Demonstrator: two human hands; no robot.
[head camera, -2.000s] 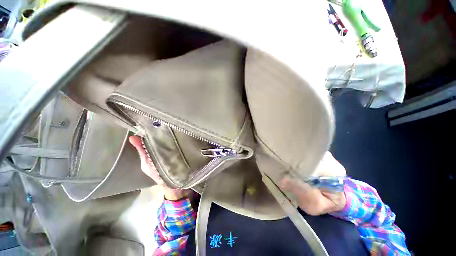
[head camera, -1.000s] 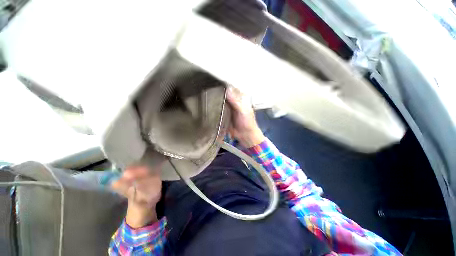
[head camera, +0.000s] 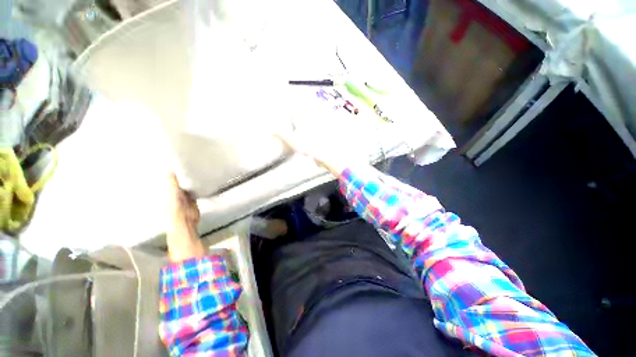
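Note:
A pale tote bag (head camera: 223, 157) lies on the white-covered table in front of me; glare washes out much of its outline. My left hand (head camera: 183, 213) is at its near left edge, fingers against the bag, seemingly gripping it. My right hand (head camera: 310, 152) reaches to its right corner; the fingertips are washed out and their grip cannot be told.
A green-handled tool (head camera: 359, 93), a black stick (head camera: 311, 83), a small purple tool (head camera: 325, 95) and a red-and-black tool (head camera: 349, 107) lie beyond my right hand. Grey-beige bags (head camera: 115, 307) stand at lower left. A yellow item (head camera: 14, 188) is at far left.
The bag has moved from above my lap onto the table, and its open mouth and zip pocket no longer show. Both hands have moved with it. The table tools are in view again.

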